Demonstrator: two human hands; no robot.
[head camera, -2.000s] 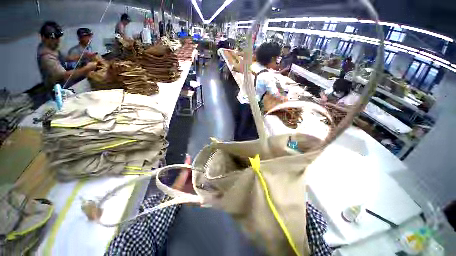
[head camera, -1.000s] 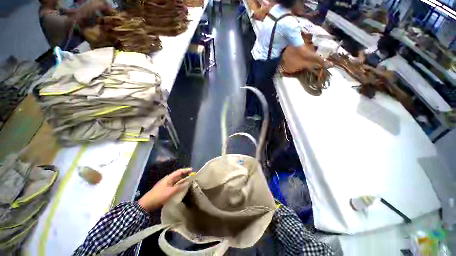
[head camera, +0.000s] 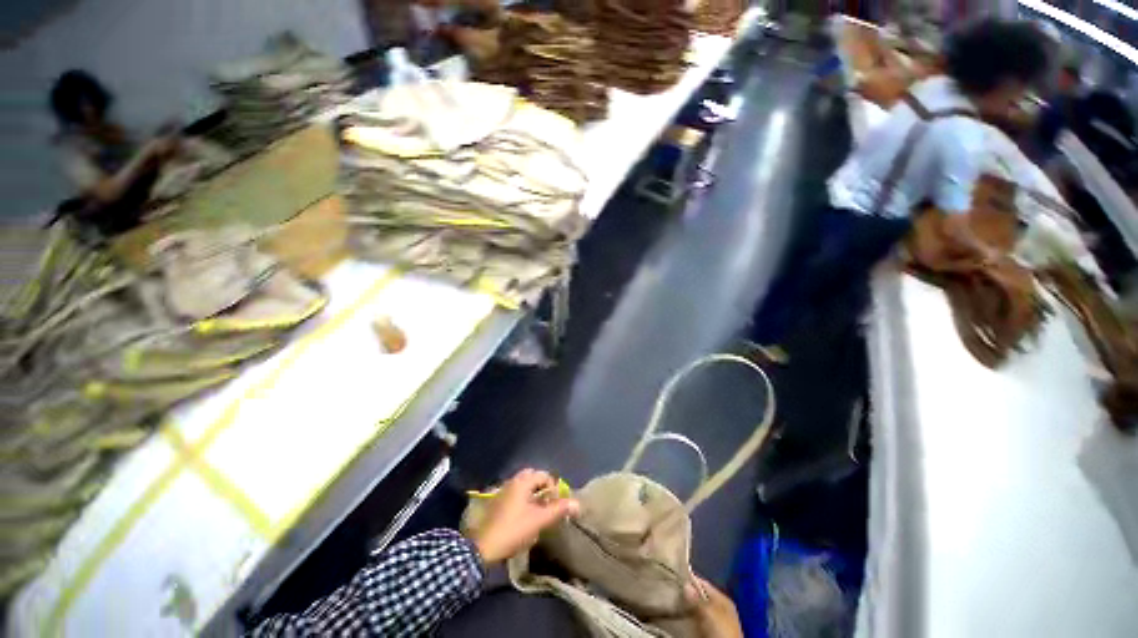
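Note:
A beige handbag (head camera: 630, 536) is held low in front of me over the aisle, above my lap. Its thin beige handle loop stands up toward the aisle and other straps hang toward me. My left hand (head camera: 524, 514) grips the bag's left rim, with a bit of yellow edging at the fingertips. My right hand (head camera: 714, 611) is at the bag's lower right side, partly hidden and cut off by the bottom edge; it appears to hold the bag. The inside of the bag is mostly hidden.
A white table (head camera: 312, 411) with yellow tape lines stands left, bearing a small tan lump (head camera: 389, 334), heaped beige bags (head camera: 137, 361) and a stacked beige pile (head camera: 462, 187). Right are another white table (head camera: 961, 499), a person (head camera: 924, 162) with brown pieces, and a blue bin (head camera: 761, 580).
The view has turned left and down. The bag has gone from close and upright with a large handle loop to lower and smaller. My left hand now lies over its rim.

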